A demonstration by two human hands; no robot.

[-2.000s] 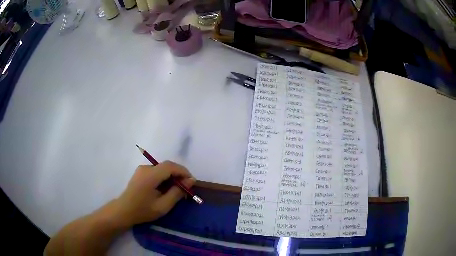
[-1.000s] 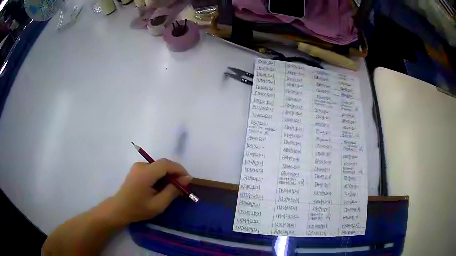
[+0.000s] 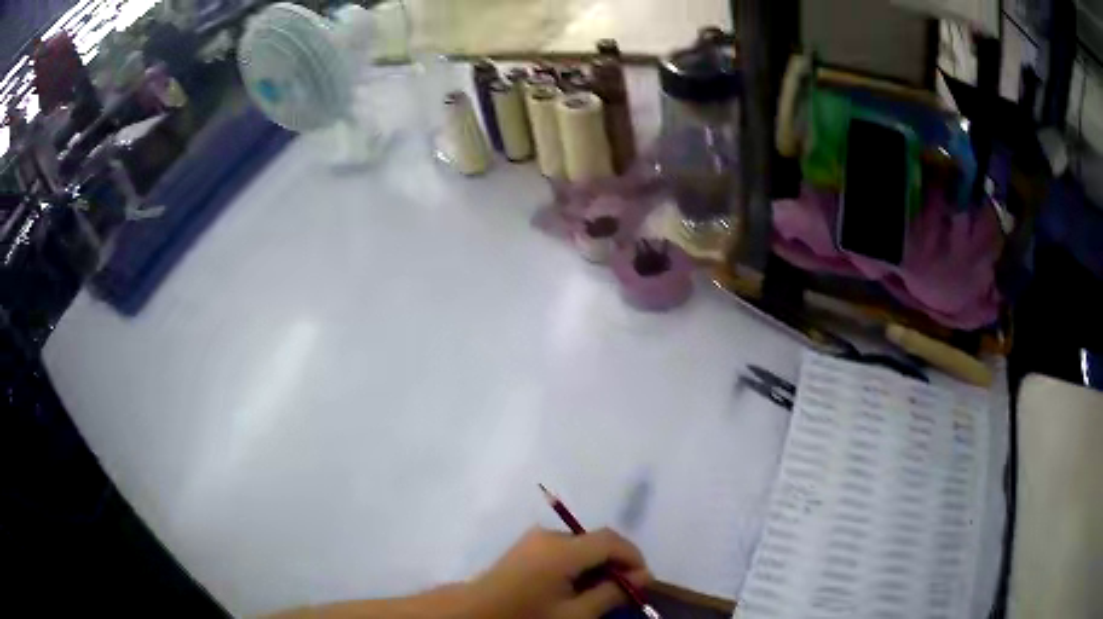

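My left hand [image 3: 544, 576] comes in from the bottom edge and holds a dark red pencil [image 3: 564, 513]. The pencil's sharpened tip points up and left, over the white tabletop. The handwritten list [image 3: 877, 496] lies to the right of the hand, its lower end cut off by the picture's edge. A brown edge strip [image 3: 692, 599] and a little of the blue template show beside the hand. Black thread snips [image 3: 769, 386] lie at the list's left edge. My right hand is not in view.
Pink roll with dark pins [image 3: 653, 273], smaller white roll [image 3: 598, 238], thread cones [image 3: 583, 136] and a bottle [image 3: 699, 151] stand at the back. A phone [image 3: 873, 191] stands over mauve cloth [image 3: 956, 276]. A fan [image 3: 290, 67] stands back left, the cream machine bed [image 3: 1058, 484] right.
The view has tilted up and swung left, so the list, hand and pencil sit lower and further right. The fan, cones and bottle show more fully. My left hand still holds the pencil.
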